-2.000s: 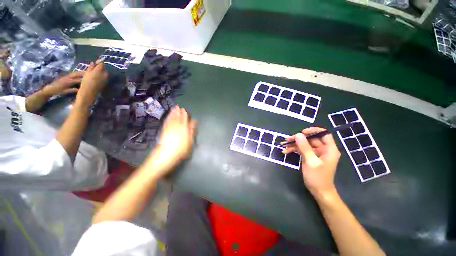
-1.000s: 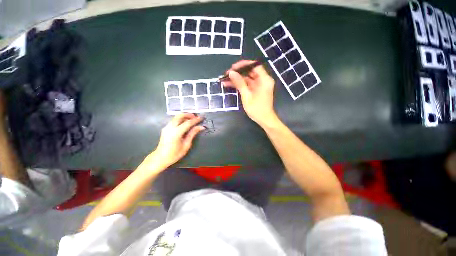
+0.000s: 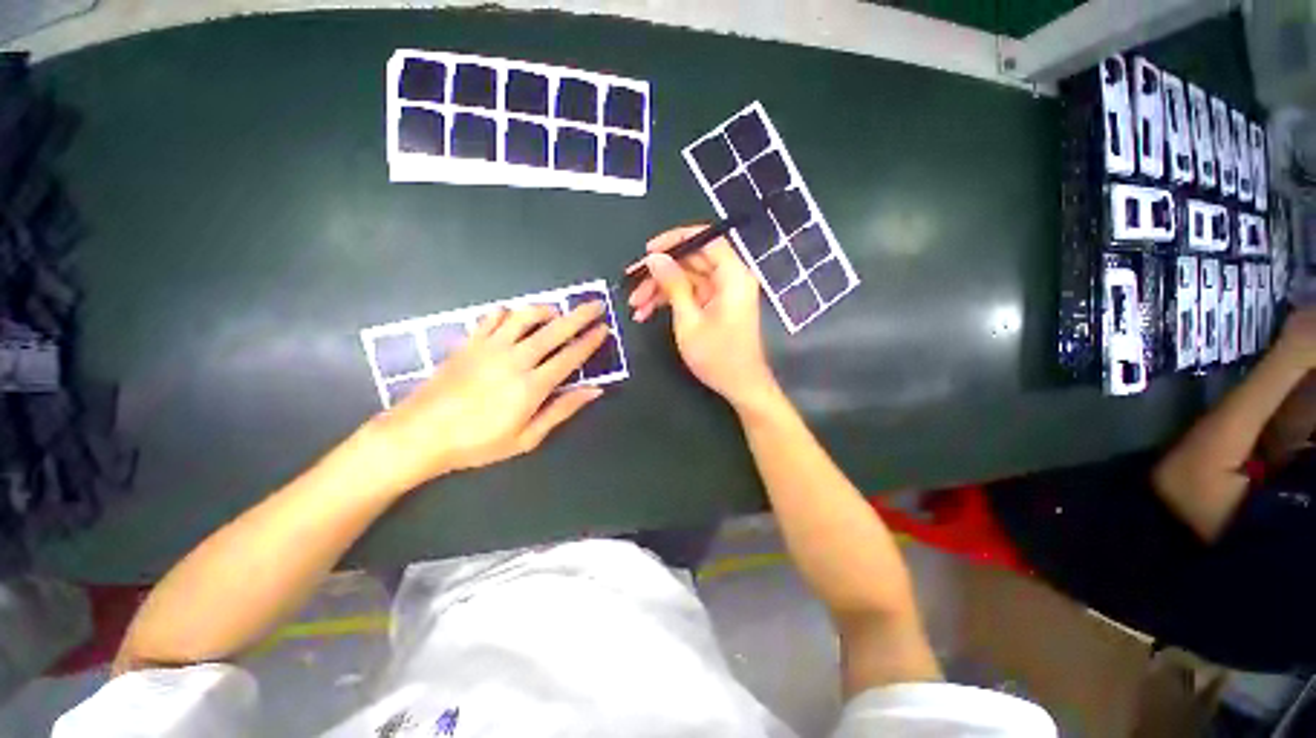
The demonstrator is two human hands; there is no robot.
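A white sticker sheet with black squares (image 3: pixel 398 352) lies on the dark green bench in front of me, tilted. My left hand (image 3: pixel 505 378) lies flat over its middle, fingers spread, covering several squares. My right hand (image 3: pixel 703 306) holds dark tweezers (image 3: pixel 690 250) like a pencil, their tip at the sheet's upper right corner. Whether the tip holds a sticker cannot be told. The small black part is not visible; my left hand may hide it.
A stack of sticker sheets (image 3: pixel 520 178) lies behind. Another sheet (image 3: pixel 824 287) lies slanted to the right. A heap of black parts (image 3: pixel 51 332) is at far left. A black tray of white parts (image 3: pixel 1080 231) stands at right, beside another person's arm (image 3: pixel 1227 433).
My left hand has moved from below the sheet onto it, and the sheet has turned slightly. The tweezer tip is now at the sheet's right end. The view has shifted right.
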